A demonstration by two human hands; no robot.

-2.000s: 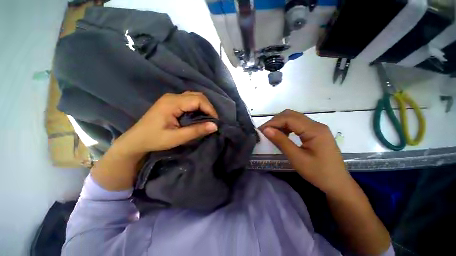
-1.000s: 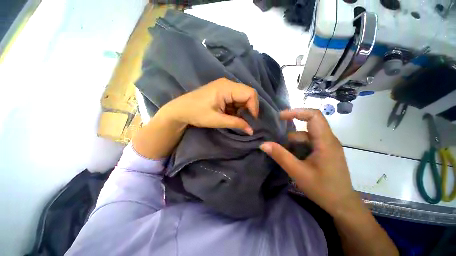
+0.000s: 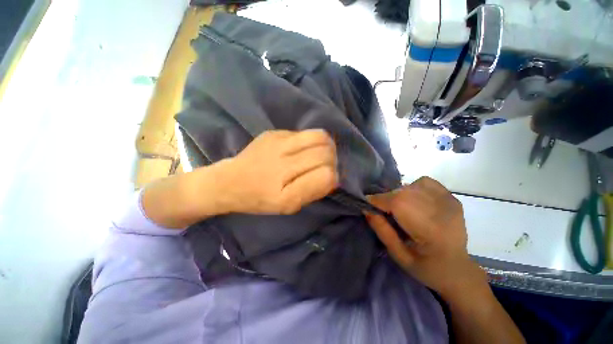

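A large dark grey garment (image 3: 249,101) lies bunched on the tabletop and over the lap. My left hand (image 3: 285,171) is closed on its cloth near the middle, with the fingertips curled under and hidden. My right hand (image 3: 423,228) pinches a folded edge (image 3: 349,201) of the same garment between thumb and fingers, just right of my left hand. The edge runs as a dark strip between the two hands. Both hands are bare and away from the needle area.
A white sewing machine head (image 3: 437,60) with a blue stripe stands at the upper right. Snips (image 3: 542,149) lie beside a dark box (image 3: 578,114). Green-and-yellow scissors (image 3: 590,232) are at the right edge. Tan cardboard (image 3: 161,114) lies under the garment's left side. A measuring tape (image 3: 538,279) lines the front edge.
The view has swung left since the first frame. My right hand, apart from the garment one second ago or loosely at it, now pinches the folded edge. My left fingers have curled closed on the cloth.
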